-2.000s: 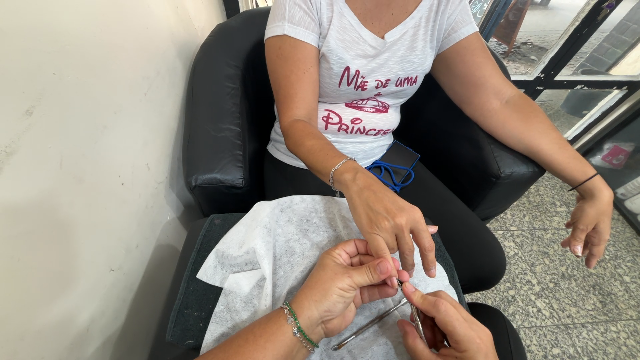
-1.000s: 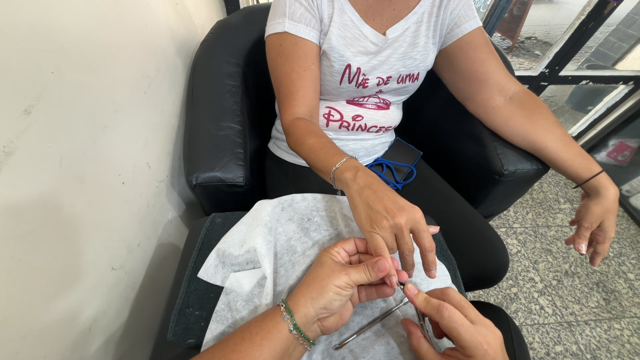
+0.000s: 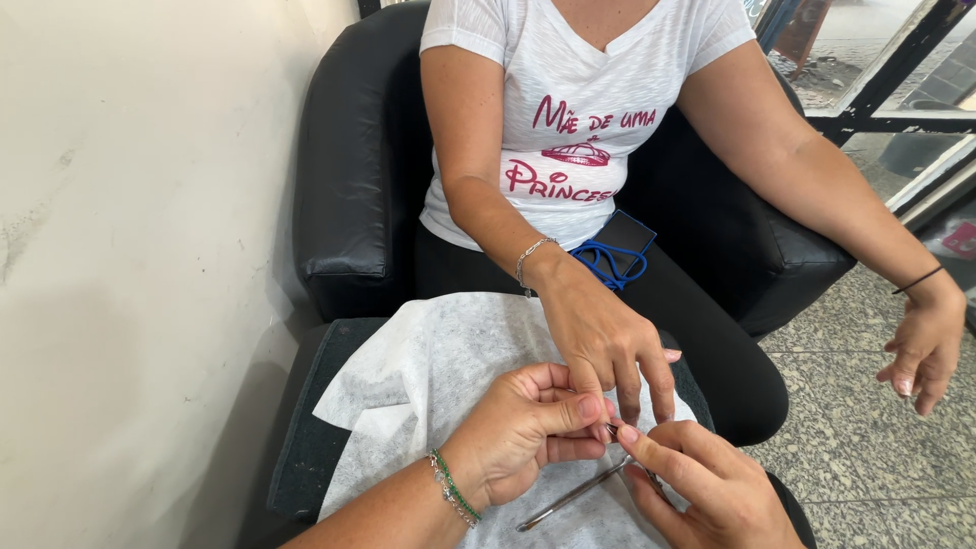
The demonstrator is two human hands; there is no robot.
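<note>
My left hand (image 3: pixel 534 435), with a green beaded and a silver bracelet at its wrist, pinches a fingertip of the seated person's hand (image 3: pixel 606 328). In my right hand (image 3: pixel 709 480) are metal cuticle nippers (image 3: pixel 654 482), partly hidden by my fingers, their tip at that fingertip. A slim metal manicure tool (image 3: pixel 572 496) lies on the white non-woven cloth (image 3: pixel 457 343), just below and between my hands. The person's other fingers hang over the cloth.
The person sits in a black armchair (image 3: pixel 343 168), the other arm over its right armrest. A dark device with a blue cord (image 3: pixel 610 259) lies on the lap. The cloth covers a dark padded support (image 3: pixel 305 442). A pale wall (image 3: pixel 137 229) stands at left, a glazed metal frame (image 3: pixel 877 99) at right.
</note>
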